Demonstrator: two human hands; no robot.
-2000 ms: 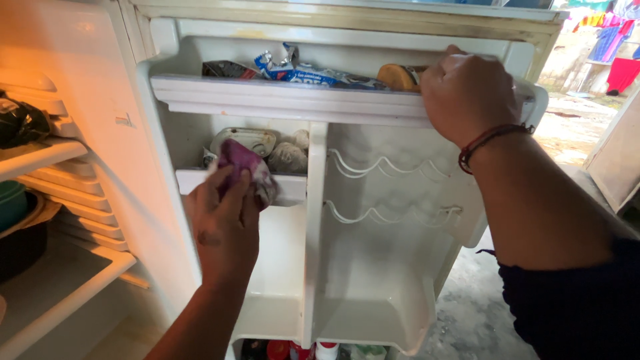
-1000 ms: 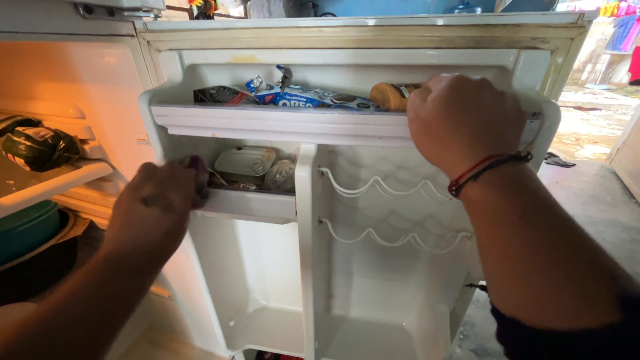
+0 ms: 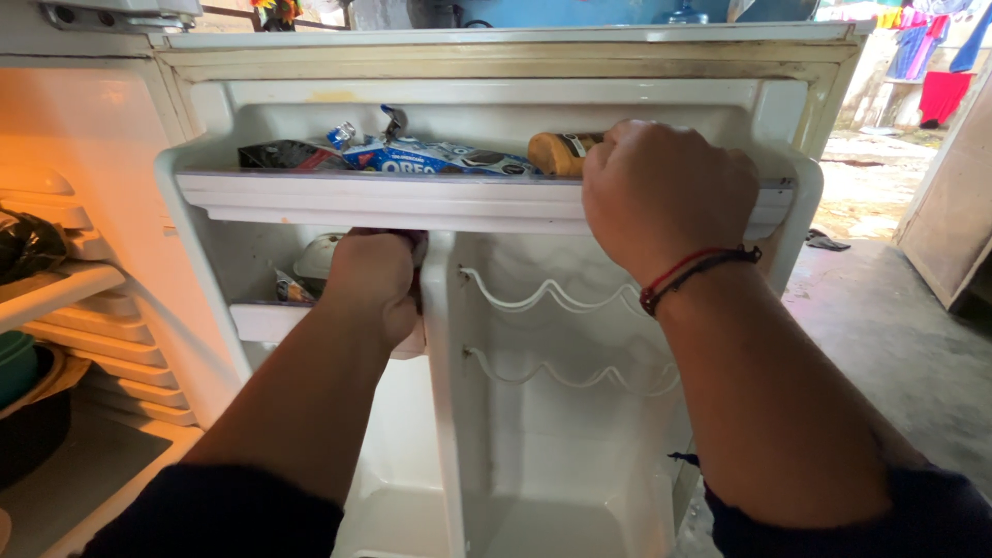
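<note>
My left hand [image 3: 372,279] reaches into the small lower-left door shelf [image 3: 271,322], with part of a dark purple cloth just showing above its fingers. A pale container [image 3: 316,257] and a small wrapper [image 3: 292,288] sit beside it there. My right hand [image 3: 670,198] is closed over the right part of the upper door shelf [image 3: 387,200]; whether it grips the rim or something inside is hidden. Just left of it lies an orange-brown bottle [image 3: 556,153]. An Oreo packet [image 3: 434,157] and a dark packet [image 3: 291,155] lie further left on that shelf.
The refrigerator door [image 3: 504,60] stands open, with wavy wire racks [image 3: 554,298] on its right half. At left are the lit interior with its shelf edge [image 3: 62,294], a black bag [image 3: 27,244] and a green container [image 3: 15,364]. Concrete floor [image 3: 868,349] shows at right.
My left hand has moved the purple cloth from in front of the lower shelf to its left end, then rightward to the divider. My right hand has stayed at the upper shelf.
</note>
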